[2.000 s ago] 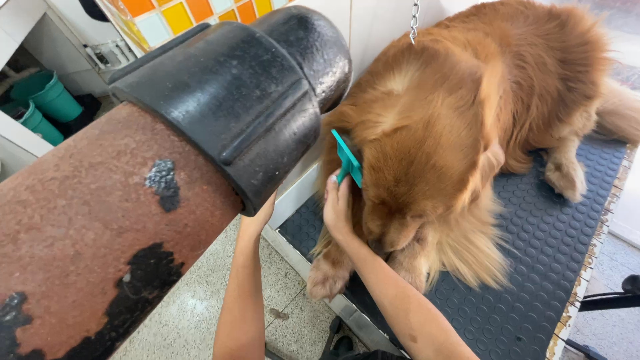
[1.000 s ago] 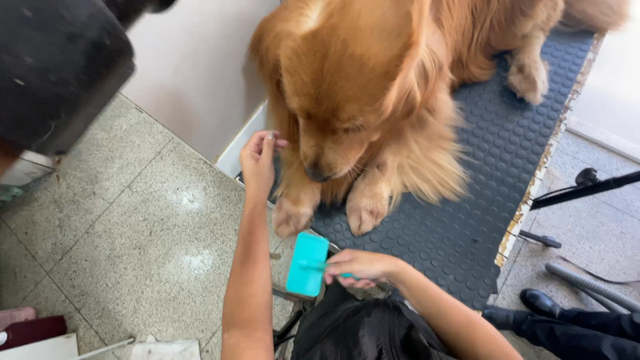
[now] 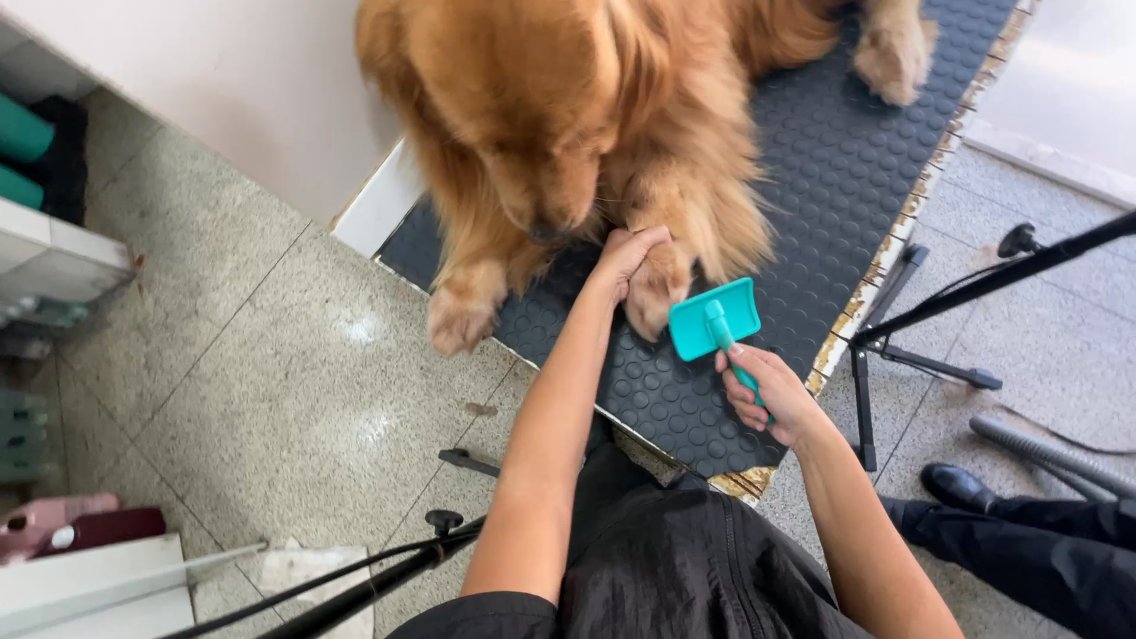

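A golden-brown long-haired dog (image 3: 515, 80) lies on a table topped with a black studded rubber mat (image 3: 825, 177), its head lowered. My left hand (image 3: 628, 257) is closed around the lower part of one front leg, just above the paw (image 3: 655, 297). The other front paw (image 3: 461, 311) rests at the table's edge, further left. In my right hand (image 3: 765, 390) is the handle of a turquoise pet grooming brush (image 3: 714, 319). The back of its rectangular head faces up, close beside the held paw; its bristle side is hidden.
A black tripod stand (image 3: 976, 293) stands right of the table, near a grey corrugated hose (image 3: 1047, 457) and another person's dark trouser legs and shoe (image 3: 958, 486). Another black stand pole (image 3: 382, 581) crosses the lower left. Bottles (image 3: 98, 524) and a white surface (image 3: 98, 586) are at far left.
My left hand has moved right, from beside the dog's chest onto its front leg. The brush in my right hand has moved from the table's front edge to beside that paw. The view has shifted.
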